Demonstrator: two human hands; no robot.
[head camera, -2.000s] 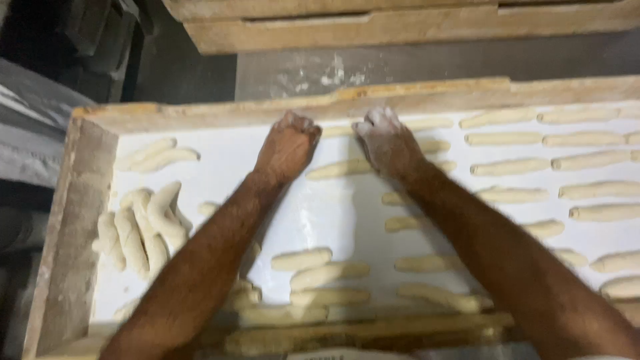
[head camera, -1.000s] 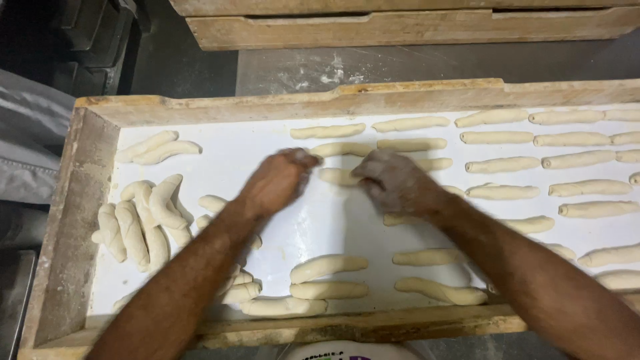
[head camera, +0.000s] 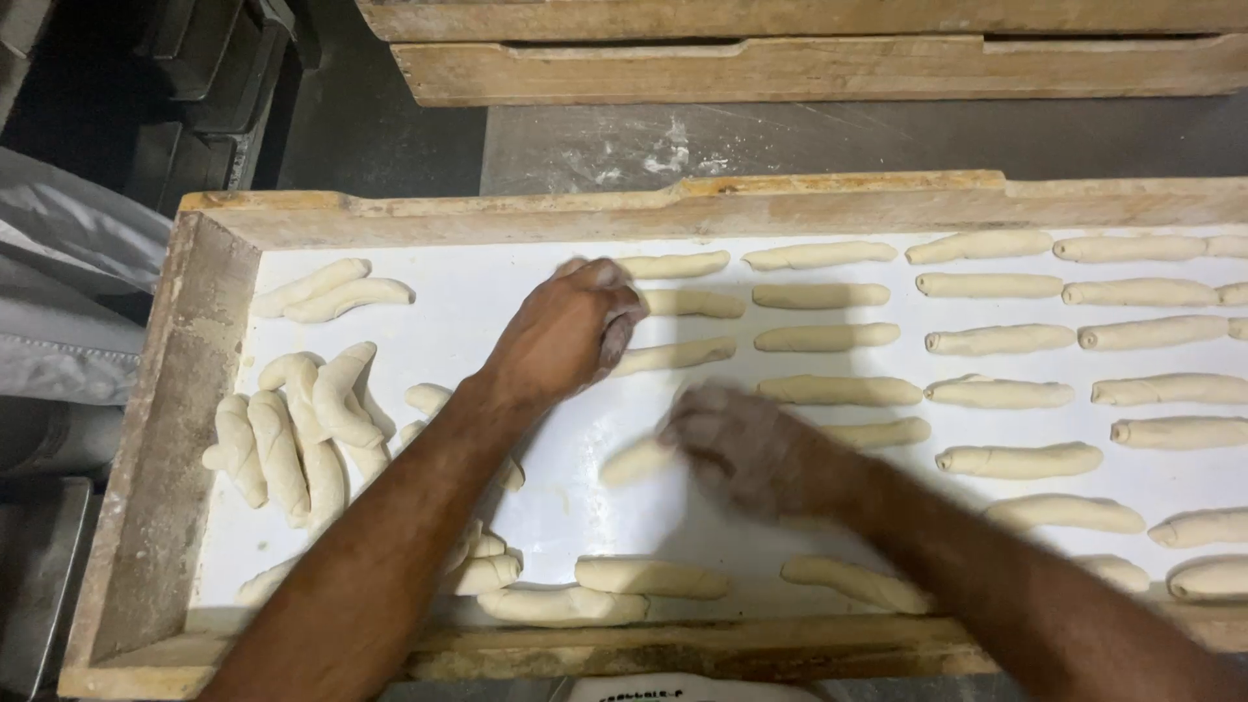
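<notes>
Rolled dough pieces lie in a long wooden tray (head camera: 848, 195) with a white floor. My left hand (head camera: 585, 322), floury at the fingers, is over the left ends of the short dough rolls (head camera: 692, 304) near the far side; whether it grips one is hidden. My right hand (head camera: 741, 444), blurred, is nearer to me, its fingertips at the right end of a single dough roll (head camera: 639, 460). Rows of dough rolls (head camera: 1004, 393) lie to the right. A loose heap of curved dough pieces (head camera: 283, 448) sits at the left, with more dough pieces (head camera: 561, 604) along the near wall.
Stacked wooden trays (head camera: 702, 76) stand beyond, on a grey surface (head camera: 585, 146) dusted with flour. Dark metal pans (head camera: 195, 58) are at the upper left. Light cloth (head camera: 68, 292) hangs left of the tray. The tray's raised walls surround the dough.
My right hand has moved nearer to me, away from my left hand. A third dough roll now shows below the two in the column beside my left hand.
</notes>
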